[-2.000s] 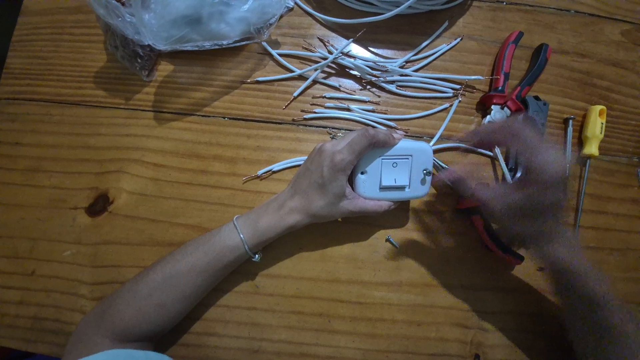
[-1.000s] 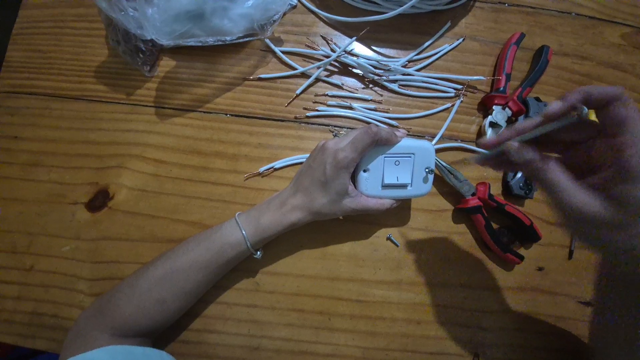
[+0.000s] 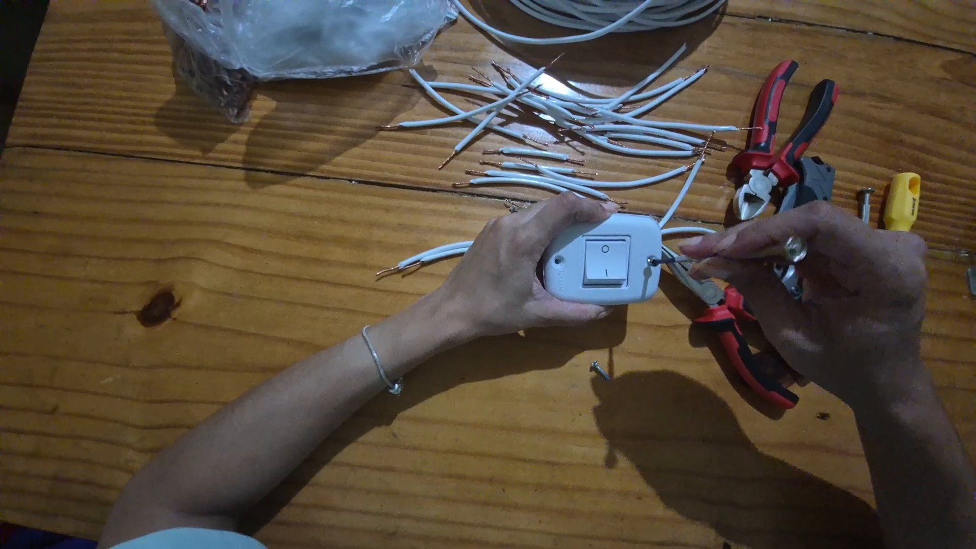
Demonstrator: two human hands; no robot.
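My left hand [image 3: 507, 271] grips a white rocker switch housing [image 3: 566, 286] by its left side, thumb below and fingers above. The rocker [image 3: 606, 261] faces up, marked O and I. A screw [image 3: 652, 261] sits in the housing's right hole; the left hole shows no screw. In my right hand [image 3: 827, 286] is a thin screwdriver with a clear handle end [image 3: 794, 248], its shaft reaching the screw at the right. White wires [image 3: 686, 194] come out behind the housing's right side, and others [image 3: 438, 252] show left of my left hand. A loose screw [image 3: 600, 370] lies below.
Beyond the housing lie many short stripped white wires [image 3: 640, 133] and a cable coil [image 3: 610, 19]. A plastic bag [image 3: 328, 38] is at the upper left. Diagonal cutters [image 3: 762, 156], red-black pliers [image 3: 736, 335] and a yellow-handled screwdriver [image 3: 902, 200] are at the right.
My right hand has brought the thin screwdriver left and down to the screw at the housing's right end. My left hand has kept its hold on the housing.
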